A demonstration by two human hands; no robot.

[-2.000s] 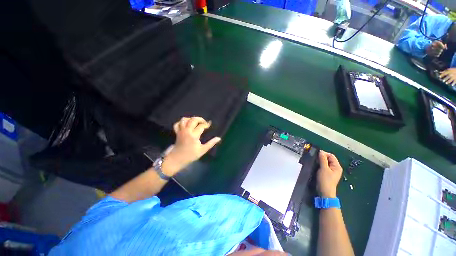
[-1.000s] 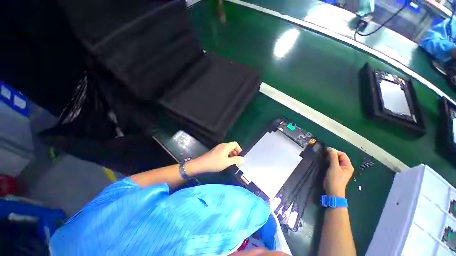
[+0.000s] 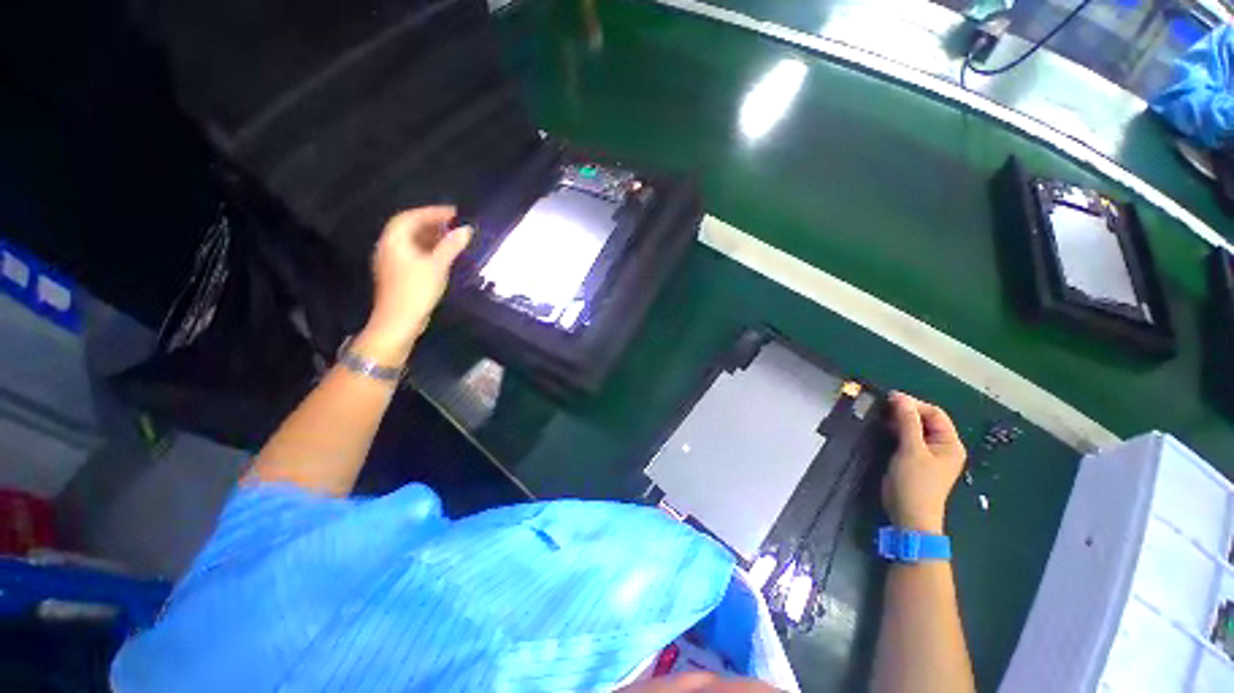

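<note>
A tablet housing [image 3: 552,255] with a silver back and a board at its top end lies in a black foam tray [image 3: 616,339] at the left. My left hand [image 3: 417,264] is beside the tray's left edge, fingers apart and curled, with nothing seen in it. In front of me, fanned black-framed tablet housings [image 3: 744,447] lie on the green mat. The top one shows a large silver rectangle and an orange-gold tab, and no board. My right hand [image 3: 924,454] has its fingertips closed at their upper right corner; the exact grip is partly hidden.
Black foam trays [image 3: 352,122] stand at the left. Another tray with a tablet [image 3: 1093,257] is on the green conveyor beyond the pale rail [image 3: 866,305]. Small black parts [image 3: 1001,433] lie right of my right hand. A white tray stack [image 3: 1103,569] stands at the right. A blue sleeve [image 3: 1204,88] shows top right.
My left hand has moved up and left from the housings on the mat. A tablet with a board now lies in the left tray, which was empty. The right hand has barely moved.
</note>
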